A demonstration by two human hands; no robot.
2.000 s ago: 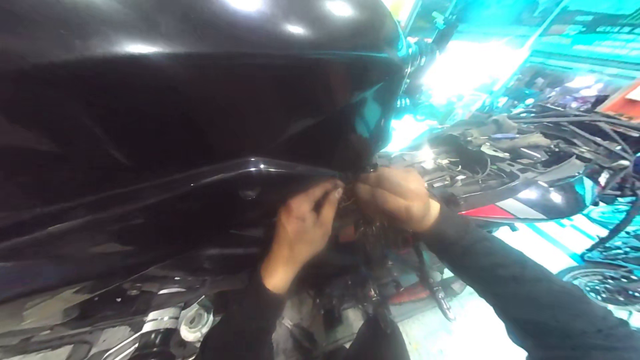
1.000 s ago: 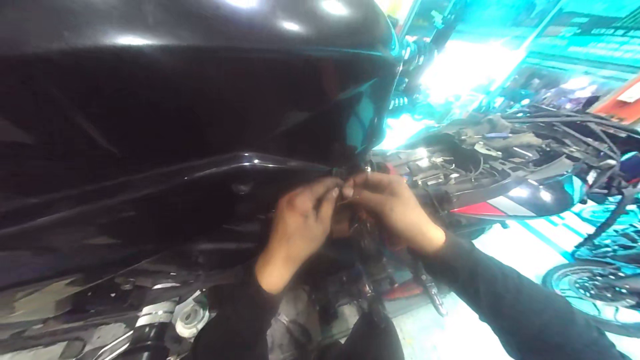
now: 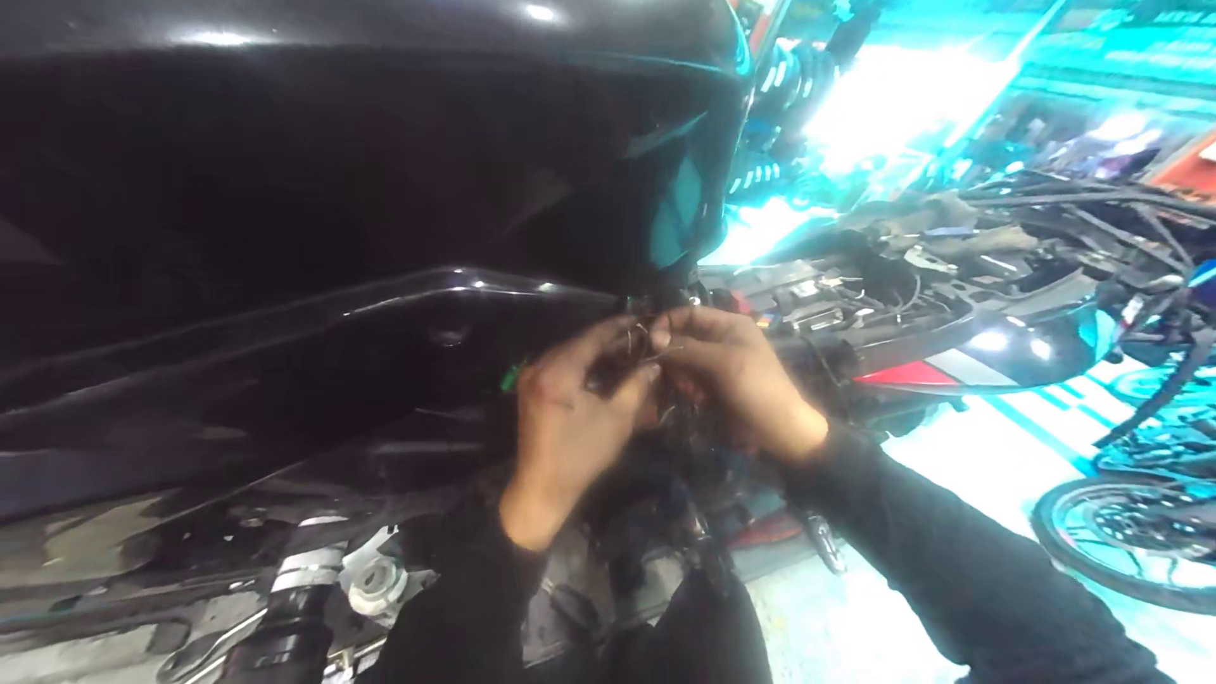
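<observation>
Beside the edge of a glossy black body panel point(image 3: 399, 190), apparently a motorcycle's, both hands meet near the middle of the view. My left hand point(image 3: 575, 408) has its fingers curled around thin wires point(image 3: 638, 334). Close against it on the right, my right hand point(image 3: 736, 370) pinches at the same thin wires with thumb and forefinger. The fingertips nearly touch. Dark parts lie behind and below the hands, too blurred to tell apart.
A partly stripped motorcycle with a red, grey and black panel point(image 3: 959, 370) stands at the right. Farther right is a spoked or cast wheel point(image 3: 1130, 541). A black tube with a silver band point(image 3: 309, 570) and a round pale metal part point(image 3: 375, 579) lie at the lower left.
The right hand was more closed two seconds ago, and its fingers now reach out more towards the left hand. Both hands stay by the panel's edge.
</observation>
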